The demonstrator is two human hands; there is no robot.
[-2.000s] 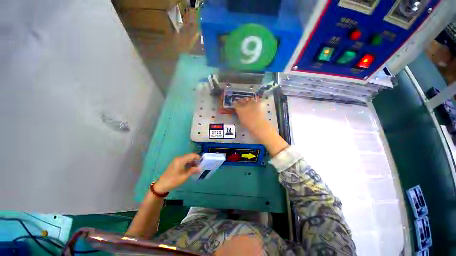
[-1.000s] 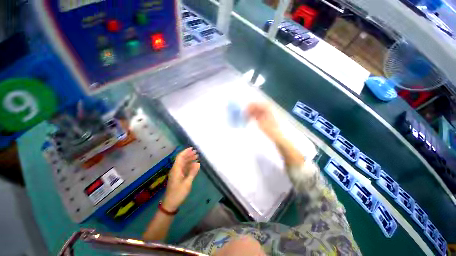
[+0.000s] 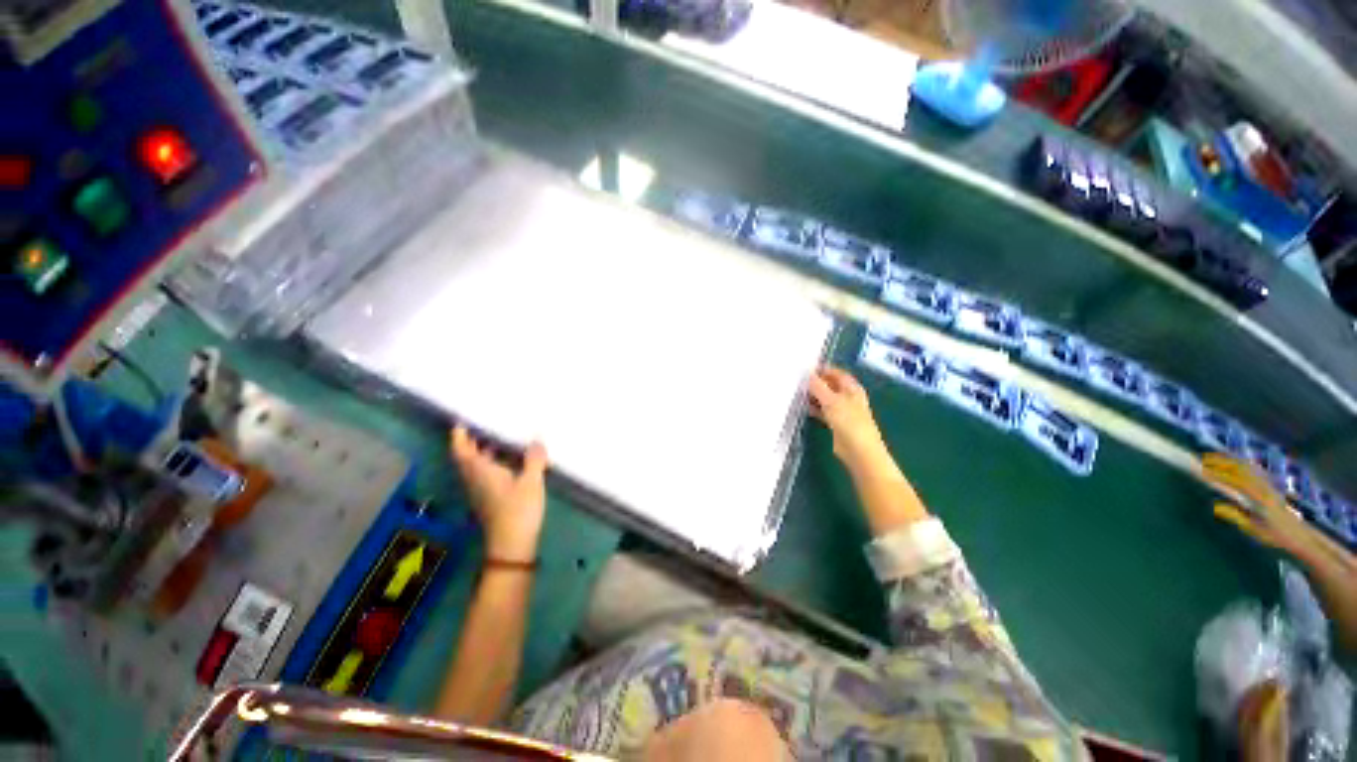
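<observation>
A wide white tray or liner (image 3: 595,357) lies in front of me, its surface overexposed, so its contents cannot be told. My left hand (image 3: 503,484) is at its near left edge, thumb and fingers on the rim. My right hand (image 3: 842,405) grips its right edge. A flat panel (image 3: 204,472) sits in the orange-red press fixture (image 3: 238,499) at the lower left.
Rows of panels (image 3: 978,390) lie on the green conveyor belt (image 3: 953,506). A tray stack (image 3: 357,179) with panels on top stands behind the tray. The control box (image 3: 127,179) is at the upper left. Another person's hand (image 3: 1250,499) is at the right, near clear plastic bags (image 3: 1243,655).
The view has swung right from the press to the tray and conveyor. My right hand has moved from over the tray to its right edge, and my left hand to its near left edge.
</observation>
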